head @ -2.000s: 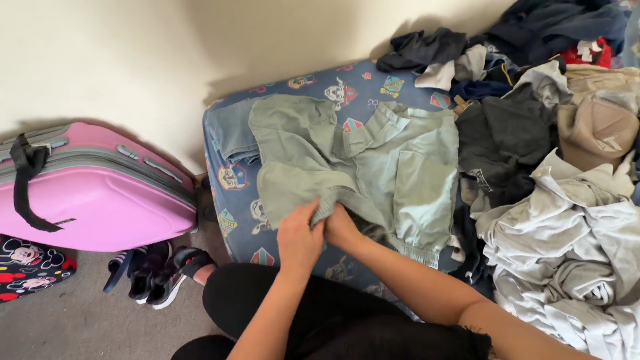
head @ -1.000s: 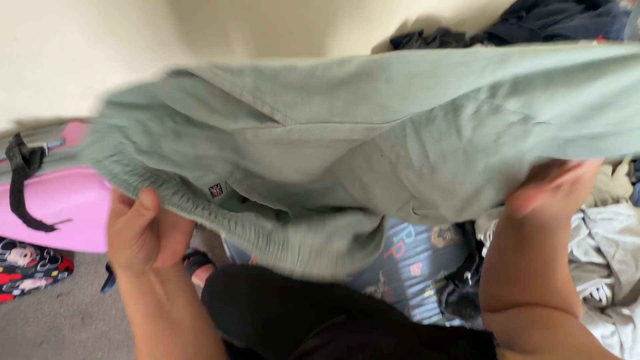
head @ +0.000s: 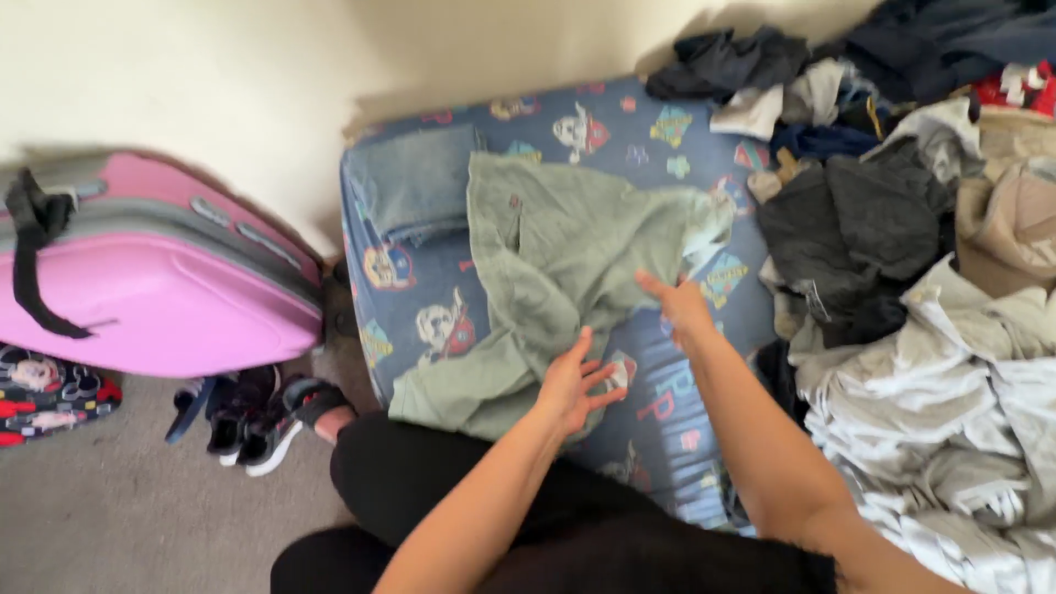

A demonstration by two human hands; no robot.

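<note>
Sage-green fabric trousers or shorts [head: 569,239] lie spread and wrinkled on a mattress with a blue cartoon-print cover [head: 445,289]. Their elastic waistband is toward the left, near folded blue denim [head: 421,181]. My left hand [head: 575,386] is over the lower edge of the green garment, its fingers spread and nothing gripped. To the right, my right hand [head: 678,305] is at the garment's right edge with thumb and fingers apart; whether it touches the cloth is unclear.
A pink hard-shell suitcase [head: 181,289] stands at the left, with dark sneakers [head: 247,412] on the carpet below it. Heaped clothes, among them a dark grey garment [head: 850,239] and pale grey cloth [head: 932,412], cover the right side. A wall [head: 247,74] runs behind the mattress.
One second ago both hands held the green garment up and stretched before the camera. Now it lies on the mattress, turned from its earlier layout, and my left hand has let go.
</note>
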